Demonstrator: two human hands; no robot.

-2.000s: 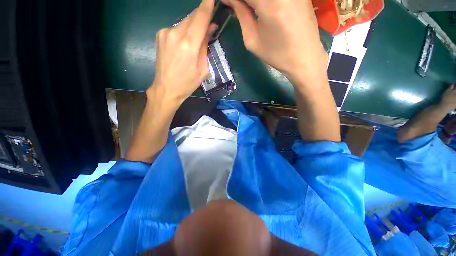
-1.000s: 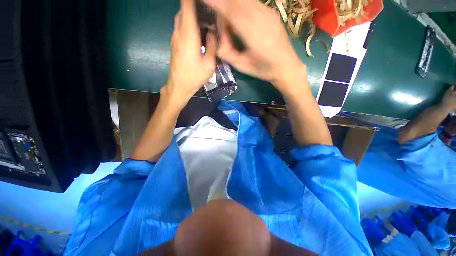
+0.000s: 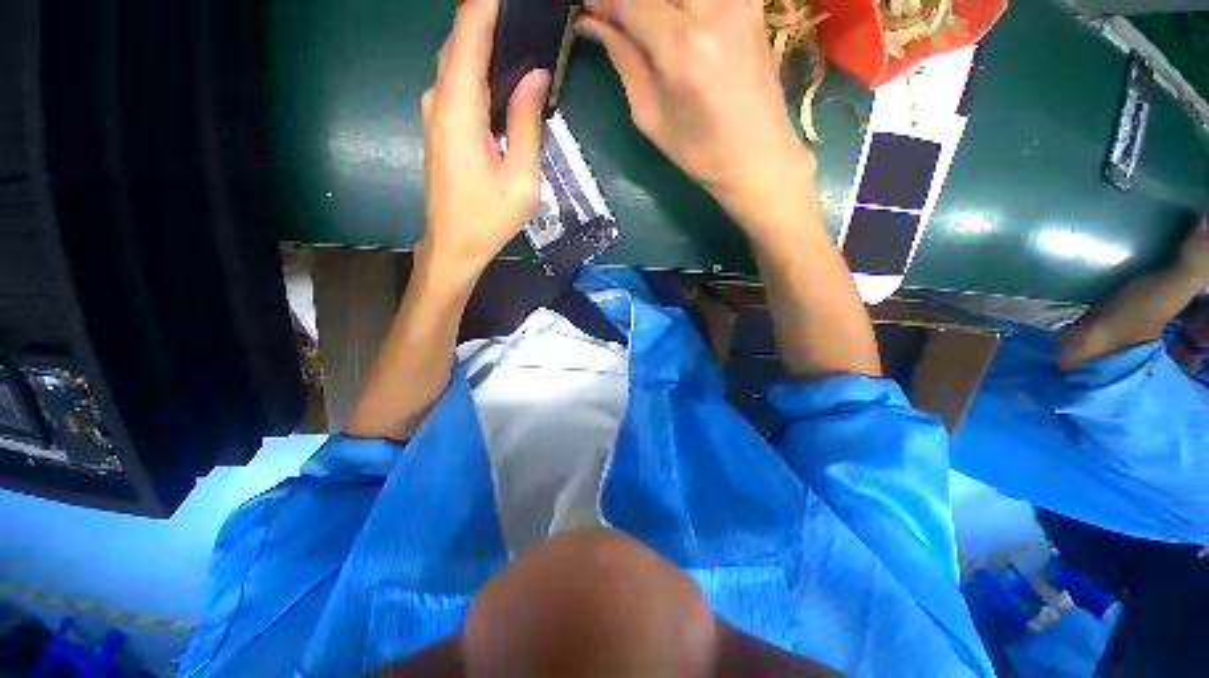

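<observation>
My left hand [image 3: 480,166] is shut around a black battery [image 3: 529,50] at the top of the view, with the thumb along its near end. My right hand [image 3: 690,86] is bent at the battery's right edge; its fingertips are partly hidden, so I cannot tell if they pinch anything. A phone mid-frame assembly [image 3: 573,199] lies on the green bench just below my left hand, its silver bay partly showing and its dark end towards me.
A red scrap bin [image 3: 849,40] with tan release liner strips [image 3: 811,96] beside it stands at the top right. An adhesive pad sheet [image 3: 944,139] lies below it. Another phone part [image 3: 1128,126] lies far right near a co-worker's arm [image 3: 1127,318]. Stacked black trays [image 3: 159,265] fill the left.
My left hand now shows the battery more fully, its dark face in view. My right hand has moved slightly up from its blurred position. The adhesive pad sheet has stayed on the bench.
</observation>
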